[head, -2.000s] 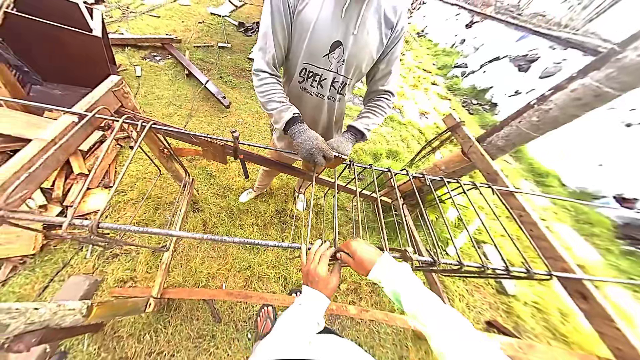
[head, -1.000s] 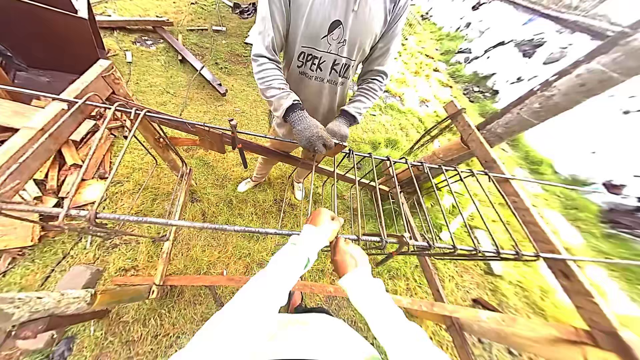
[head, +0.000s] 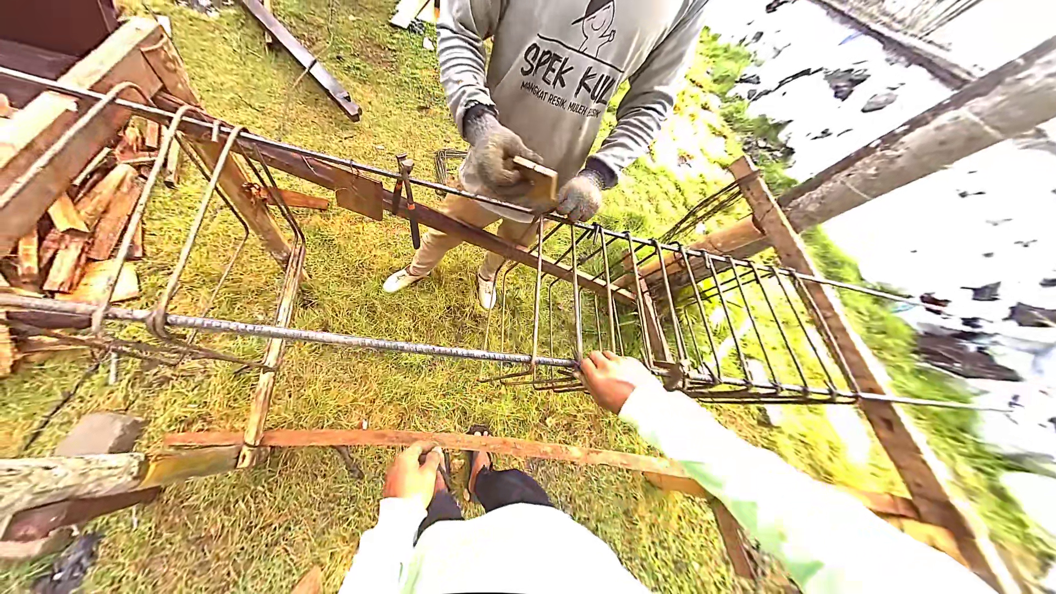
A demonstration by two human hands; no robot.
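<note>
A reinforcing-bar cage [head: 742,322] lies across wooden supports, its closely set steel stirrups to the right. My right hand [head: 609,380] is closed around the near ribbed steel bar [head: 396,346], close beside a stirrup. Low over the front plank, my left hand [head: 412,472] has its fingers curled; whether it holds anything small cannot be told. Loose stirrups [head: 194,223] hang on the bars at the left. Across the cage a co-worker's gloved hands [head: 528,177] are at the far bar, one holding a small angular piece [head: 538,177]. A hand tool with dark handles [head: 404,198] hangs on the far bar.
A reddish plank [head: 462,444] runs low in front of my feet. Wooden posts [head: 866,363] and a thick pole [head: 916,136] stand to the right. Split wood [head: 99,223] is piled at the left, above a grey block [head: 101,433]. Grass covers the ground.
My left hand has come away from the bar, down toward my body. My right hand remains at the near bar. One of the co-worker's hands has lifted, now with the angular piece in it.
</note>
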